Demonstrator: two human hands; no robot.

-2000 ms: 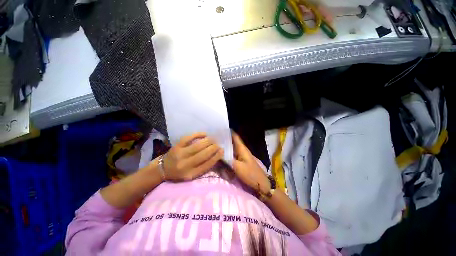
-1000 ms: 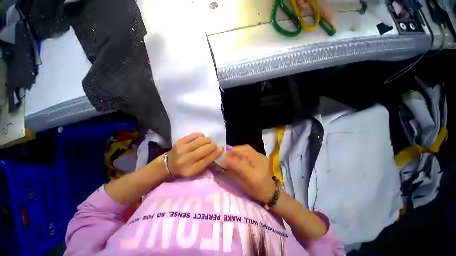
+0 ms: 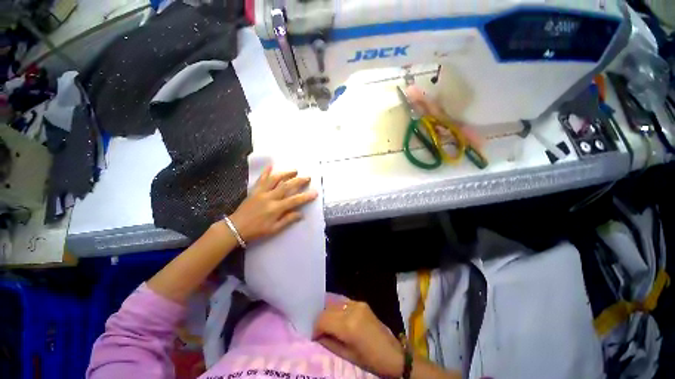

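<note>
A long pale garment panel [image 3: 285, 252] runs from under the needle area of the sewing machine [image 3: 444, 44] over the table edge to my lap. Its dark speckled part [image 3: 207, 141] lies at its left. My left hand [image 3: 270, 207] lies flat on the panel at the table's edge, fingers spread. My right hand [image 3: 351, 326] is curled at the panel's lower end near my body and holds it; the fingertips are partly hidden. The presser foot [image 3: 311, 100] is under the lit head; the contact with the cloth is washed out by glare.
Green scissors [image 3: 423, 152] and yellow-handled scissors [image 3: 453, 141] lie on the bed right of the needle, by a peach scrap. A small parts tray [image 3: 588, 137] is at the right end. Pale cut pieces [image 3: 533, 311] with yellow strips lie below right. Blue crates [image 3: 111, 296] stand below left.
The view has tilted up, showing the machine head. My left hand has moved up the panel and spread flat. My right hand has stayed at the lower end, now lower in view.
</note>
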